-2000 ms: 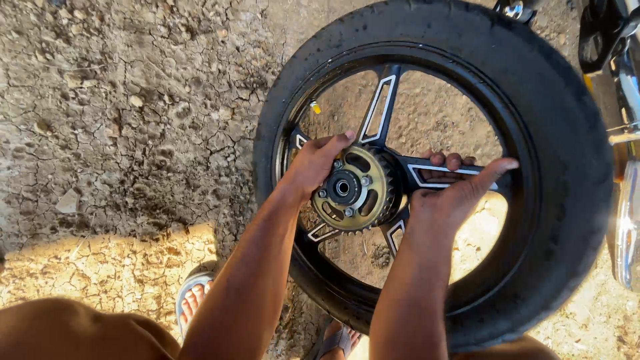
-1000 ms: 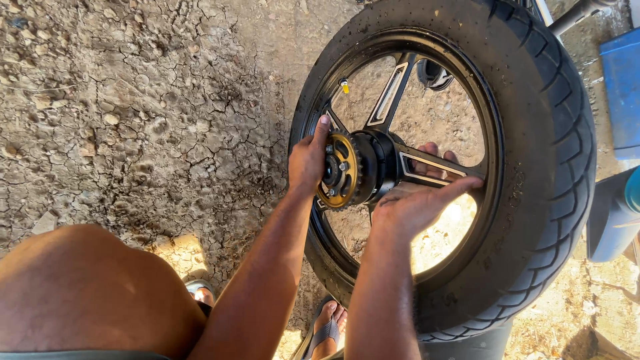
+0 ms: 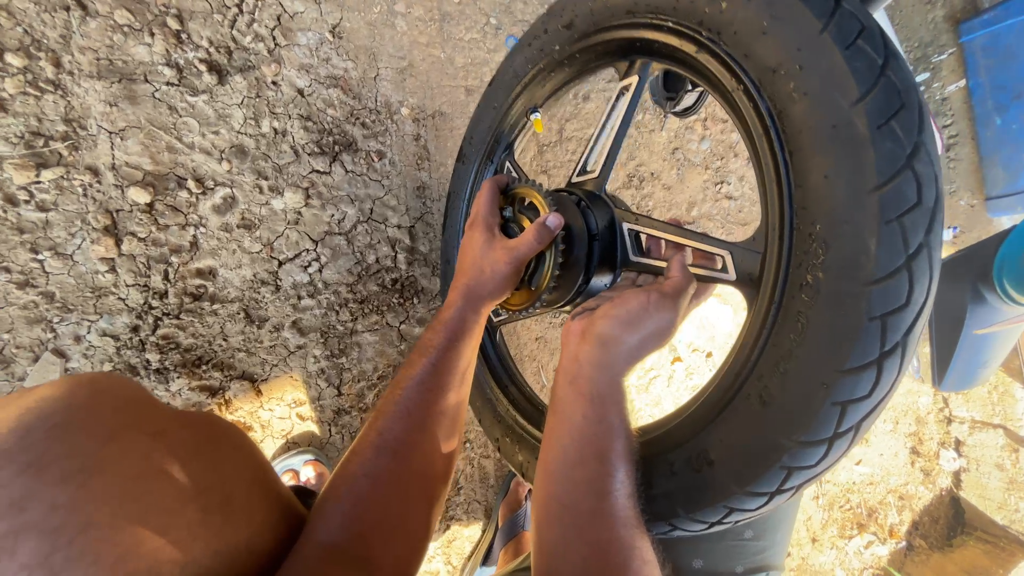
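Note:
A black motorcycle wheel with its treaded tyre stands tilted in front of me. At its hub sits a gold-coloured sprocket with a toothed rim. My left hand grips this sprocket, the thumb over its face and the fingers partly hidden at its far side. My right hand reaches through the wheel opening, holding a spoke near the hub, some fingers behind it. A valve stem with a yellow cap sticks out from the rim at the upper left.
Cracked, stony earth spreads to the left. My bare knee and sandalled feet are below. A blue container is at the upper right, with a grey-blue object under it. A dark round object lies beyond the spokes.
The wheel has turned so that more of its tread shows. My left thumb has come over the sprocket's face, and my right hand has shifted along the spoke towards the hub.

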